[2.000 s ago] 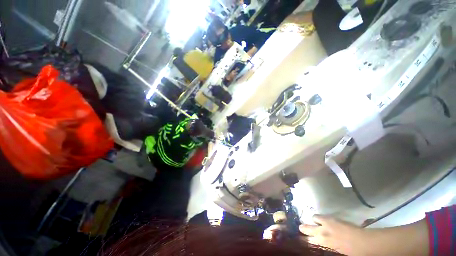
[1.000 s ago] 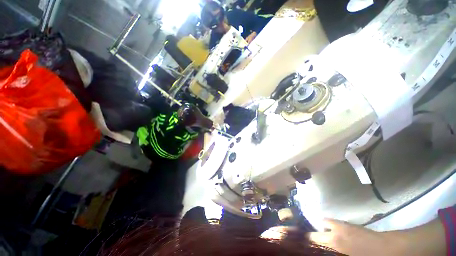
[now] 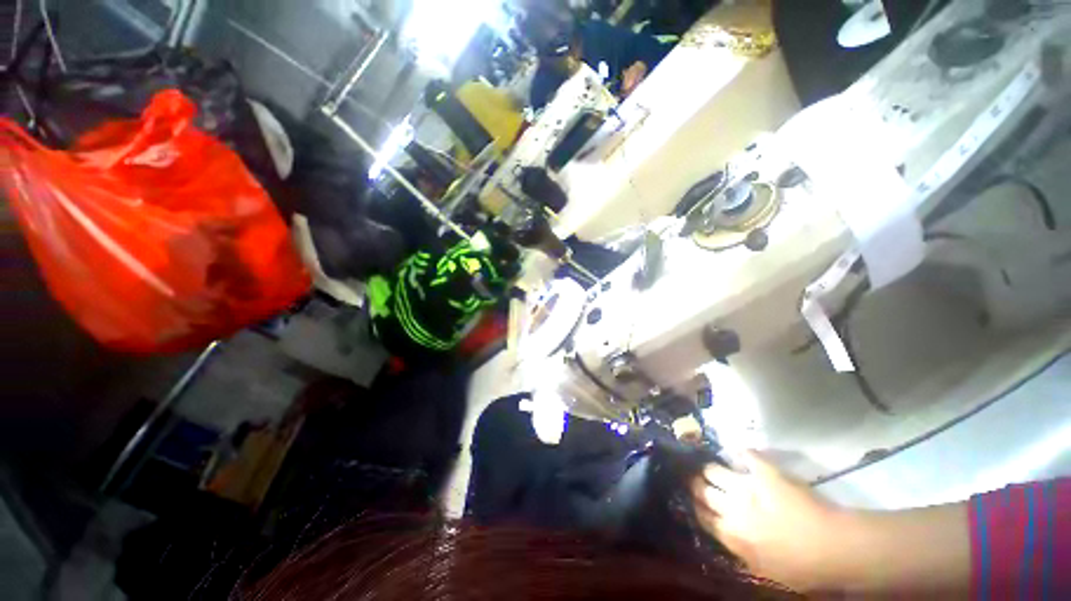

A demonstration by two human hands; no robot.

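A dark garment piece (image 3: pixel 558 470) lies under the needle end of the cream-white sewing machine (image 3: pixel 693 305) and runs down toward the lower edge. My right hand (image 3: pixel 781 522), bare with a red and blue striped sleeve, is at the right of the needle area, its fingertips closed on the cloth's edge. The presser foot and needle are blurred and partly hidden. A bright glare (image 3: pixel 734 411) sits beside them. My left hand is not in view. Dark reddish hair covers the bottom of the picture.
A measuring tape (image 3: pixel 832 329) and a white band (image 3: pixel 893 241) hang on the machine head. A large red-orange plastic bag (image 3: pixel 176 229) hangs at the left. Black-and-green striped garments (image 3: pixel 429 299) lie beyond the machine. A person (image 3: pixel 587 59) sits at another machine behind.
The camera view has shifted, so the machine sits higher. More of the dark cloth now shows left of and below the needle area. My right hand shows more fully, still beside the needle.
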